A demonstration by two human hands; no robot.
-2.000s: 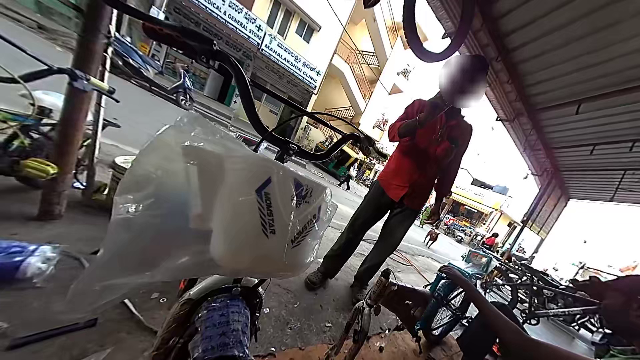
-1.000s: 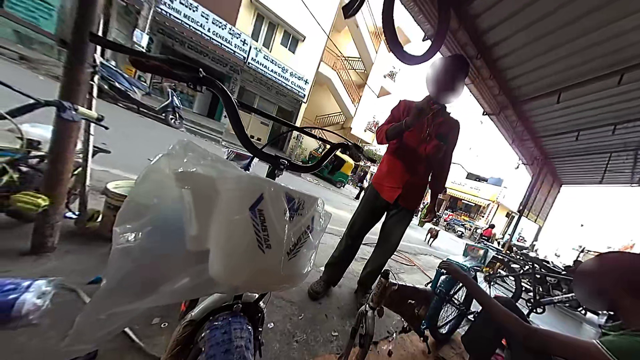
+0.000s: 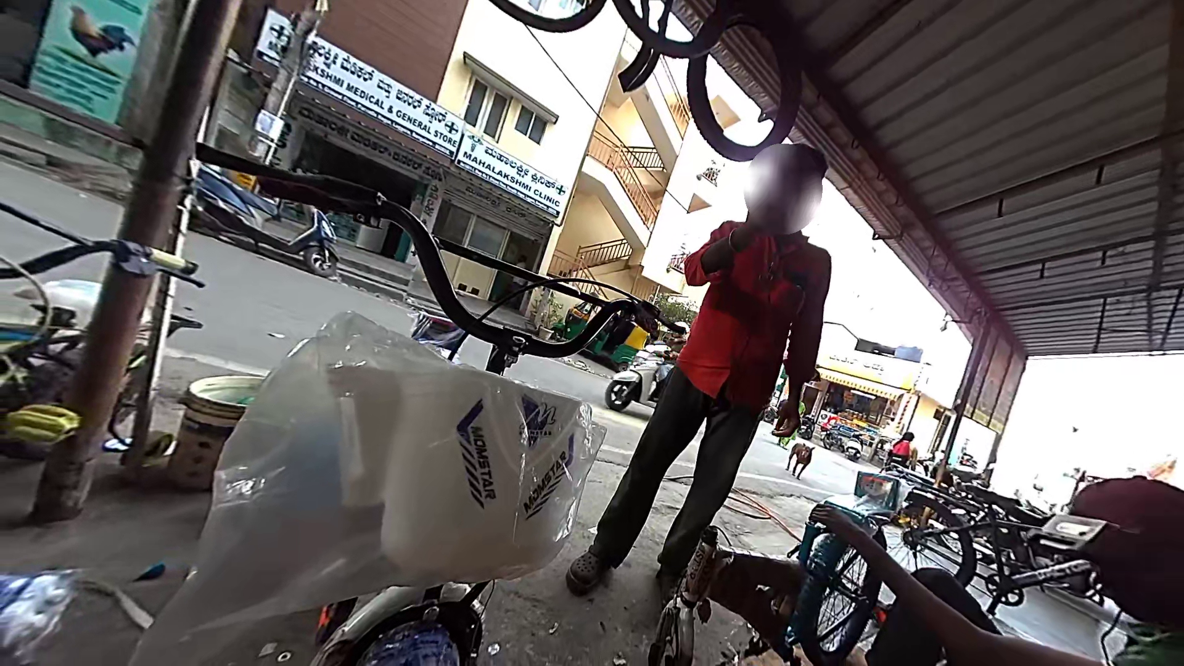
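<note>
Neither my left hand nor my right hand is in view. Nearest in front stands a bicycle with a black curved handlebar [image 3: 453, 296]. At its front hangs a white basket [image 3: 444, 481] with blue printing, wrapped in clear plastic [image 3: 277, 490]. Below it, the front tyre [image 3: 412, 643] shows blue wrapping, cut off by the bottom edge. To the right, the front part of another bicycle [image 3: 689, 592] stands near the floor. A seated person's arm [image 3: 911, 592] reaches in from the right, the hand at a blue-wrapped bicycle part [image 3: 819, 573].
A person in a red shirt [image 3: 758, 305] stands ahead, one hand raised near the face. A rusty post [image 3: 139, 259] and a bucket [image 3: 217, 421] are at the left. Tyres [image 3: 745, 92] hang overhead. Parked bicycles [image 3: 971, 536] line the right; a scooter [image 3: 643, 375] is on the road.
A white scooter has come into view on the road behind the handlebar. The seated person's head, not seen in the oldest frame, now shows at the right. The view has shifted somewhat.
</note>
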